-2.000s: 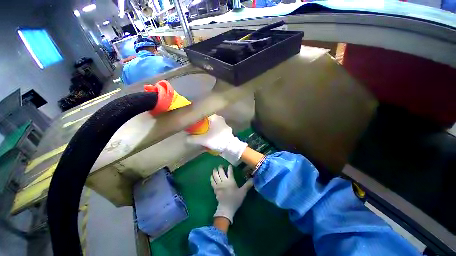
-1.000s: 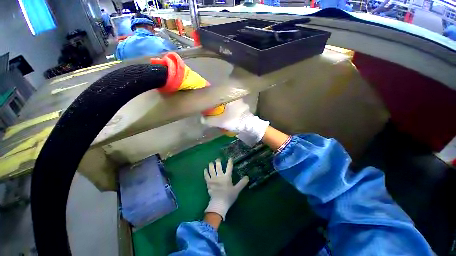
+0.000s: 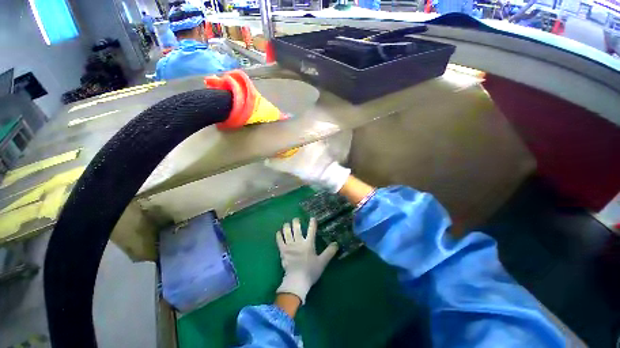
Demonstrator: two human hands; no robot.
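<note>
My right hand [image 3: 309,163], in a white glove, grips the vacuum nozzle [image 3: 288,153] from above, under the shelf edge; its tip is hidden. The black ribbed vacuum hose [image 3: 122,156] arches at the left to a red and yellow taped joint [image 3: 245,103] above the shelf. Dark-green circuit boards [image 3: 328,209] lie on the green mat [image 3: 255,225], partly hidden by my right arm. My left hand [image 3: 300,259], gloved, lies palm down with fingers spread at the left edge of the boards, its thumb near them.
A blue-grey box [image 3: 197,262] sits at the mat's left. A black tray [image 3: 360,64] with dark items stands on the shelf above. A brownish panel [image 3: 435,149] bounds the right side, with a dark belt [image 3: 544,245] beyond. A person in blue [image 3: 192,58] is at the back left.
My right hand with the nozzle has moved slightly left in the last second, showing more of the boards. The left hand stays spread. The view has shifted since two seconds ago.
</note>
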